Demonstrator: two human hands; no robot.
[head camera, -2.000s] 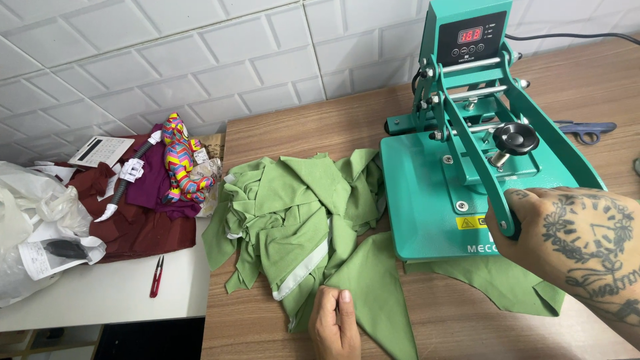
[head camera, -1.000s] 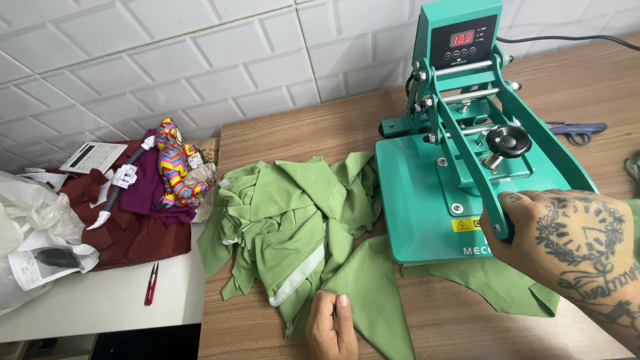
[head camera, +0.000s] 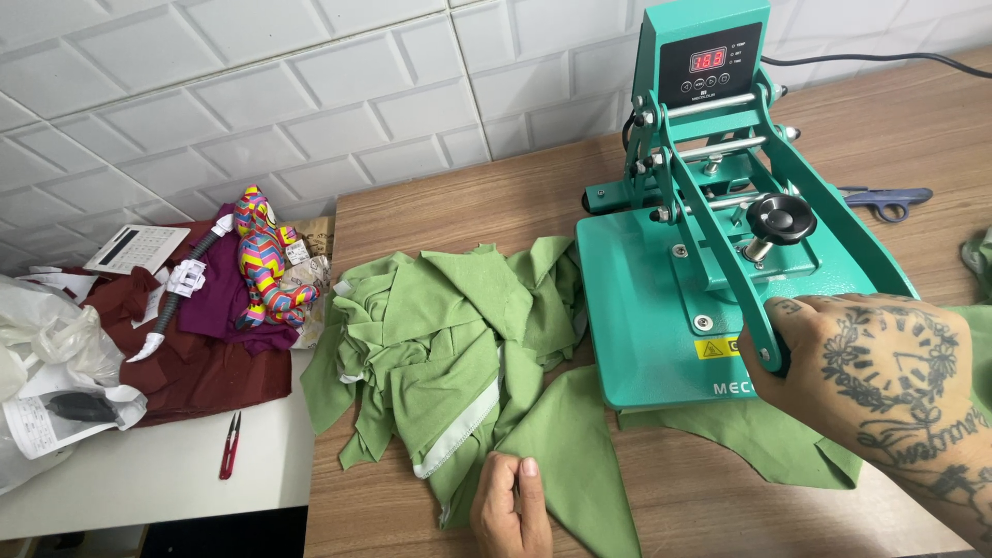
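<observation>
A teal heat press (head camera: 643, 310) stands on the wooden table, its upper plate down. My right hand (head camera: 860, 372), tattooed, is closed around the press's lever handle (head camera: 783, 356). Green fabric (head camera: 744, 434) sticks out from beneath the front of the plate. To the left of the press lies a heap of green fabric pieces (head camera: 442, 310), one with a pale strip (head camera: 465, 426). My left hand (head camera: 511, 504) rests at the near edge of the heap, touching a green piece; its fingers are curled, and whether they pinch cloth is unclear.
Dark-handled scissors (head camera: 891, 200) lie behind the press at right, below a black cable (head camera: 876, 57). On the lower white table (head camera: 178, 488) at left are red thread snips (head camera: 229, 448), maroon cloth (head camera: 232, 380), a calculator (head camera: 138, 246), a colourful figurine (head camera: 262, 263) and plastic bags (head camera: 46, 325).
</observation>
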